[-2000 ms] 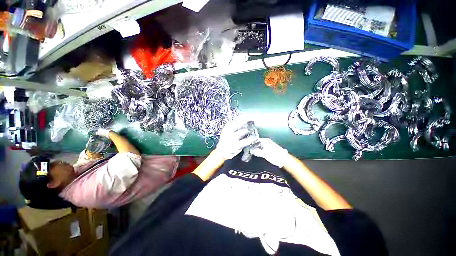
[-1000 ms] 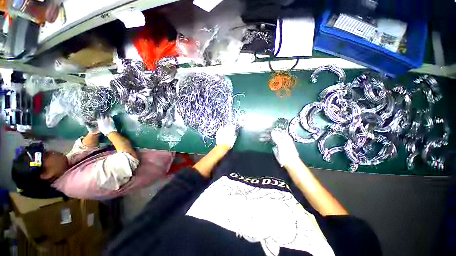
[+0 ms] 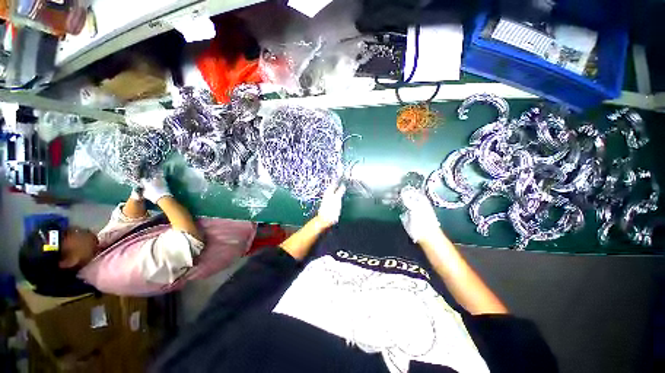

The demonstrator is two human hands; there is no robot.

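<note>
The round loose wire pile (image 3: 300, 151) lies on the green bench, left of my hands. My left hand (image 3: 332, 205), in a white glove, is at the pile's lower right edge, with a few thin wire leads (image 3: 354, 183) at its fingertips. My right hand (image 3: 421, 216), also gloved, is at the bench's front part, its fingers at a small dark fan of wire (image 3: 410, 180). Whether the fingers close on that fan is too blurred to tell. The heap of C-shaped wire bundles (image 3: 538, 175) lies right of my right hand.
An orange tangle (image 3: 414, 119) lies near the back edge. A blue bin (image 3: 545, 65) and a hanging white sheet (image 3: 440, 52) are behind. A darker wire heap (image 3: 211, 138) lies left of the loose pile. A coworker (image 3: 138, 251) works at the far left over a greyish heap.
My hands were together over a small grey bundle; they have moved apart, the left to the loose pile, the right towards the bundle heap. The view has shifted slightly.
</note>
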